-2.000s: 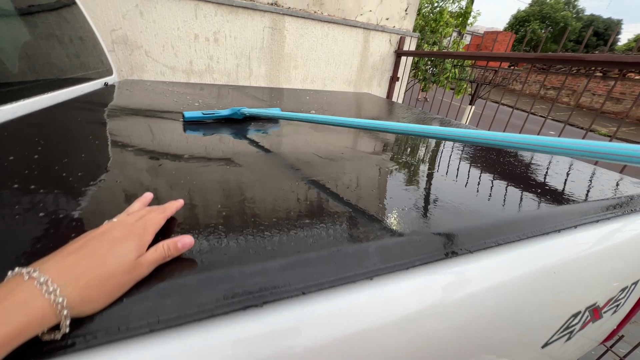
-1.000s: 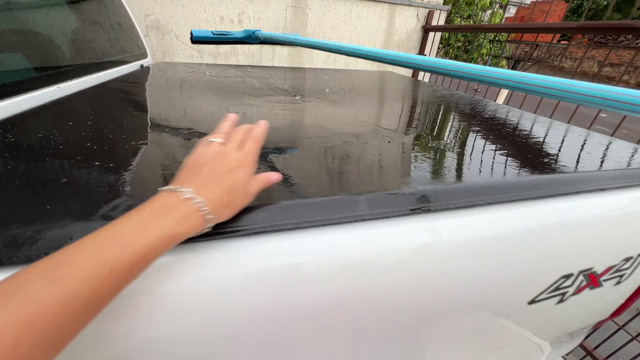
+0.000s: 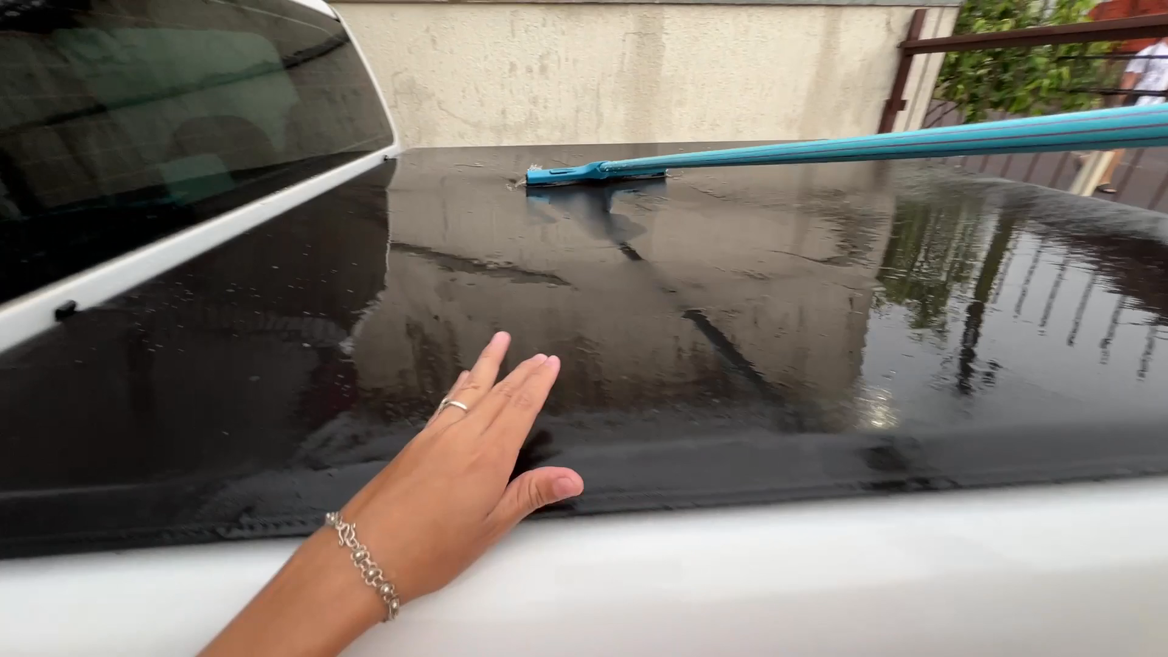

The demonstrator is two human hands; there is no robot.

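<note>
My left hand (image 3: 474, 465), with a ring and a chain bracelet, is spread over the near edge of the wet black tonneau cover (image 3: 566, 310) of a white pickup; whether the palm touches it I cannot tell. It holds nothing. Beyond it, the blue squeegee head (image 3: 593, 173) is down on the far part of the cover. Its long blue pole (image 3: 894, 146) runs out of view at the right edge. My right hand is not in view, so its grip on the pole does not show.
The cab's rear window (image 3: 201, 119) stands at the left. Behind the cover rises a stained beige wall (image 3: 639, 73). A brown metal fence (image 3: 1031, 38) is at the right, with a person (image 3: 1145, 78) partly visible behind it. The truck's white side panel (image 3: 821, 575) lies nearest.
The squeegee head was on the cover, was up in front of the wall a second ago, and is down on the cover's far part now. My left hand stays open near the edge.
</note>
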